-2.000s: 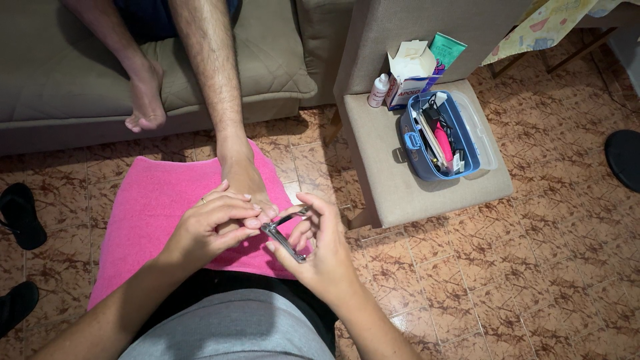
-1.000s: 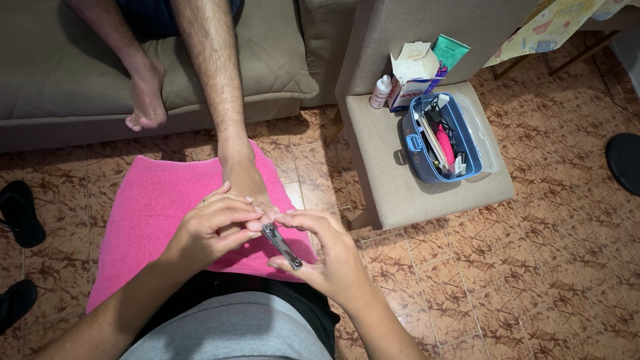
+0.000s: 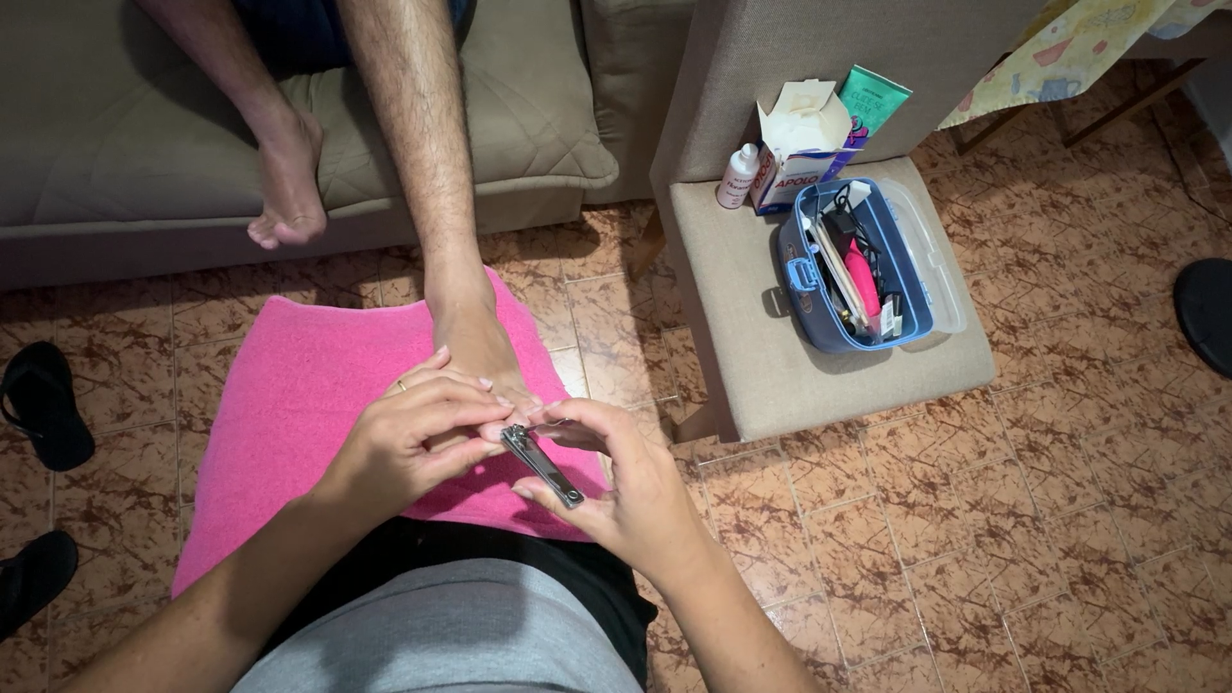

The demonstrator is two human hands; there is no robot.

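Another person's bare foot (image 3: 474,337) rests on a pink towel (image 3: 308,395) spread over my lap. My left hand (image 3: 414,433), with a ring on one finger, grips the toes of that foot between thumb and fingers. A metal nail clipper (image 3: 544,467) is in my right hand (image 3: 621,481), its cutting end at the toes and its other end near my thumb. Fingers partly hide the toes, so the exact contact of the jaws cannot be seen.
On the upholstered chair (image 3: 770,385) at right stand a blue plastic case (image 3: 804,303) of tools, a small bottle (image 3: 737,177), an opened carton (image 3: 794,144) and a green tube (image 3: 874,101). The person's other foot (image 3: 292,188) hangs by the sofa (image 3: 520,154). Black flip-flops (image 3: 48,404) lie at left.
Two seconds ago the clipper's lever stood apart from its body; now the two lie close together. My right thumb and fingers have shifted around it. My left hand stays at the toes.
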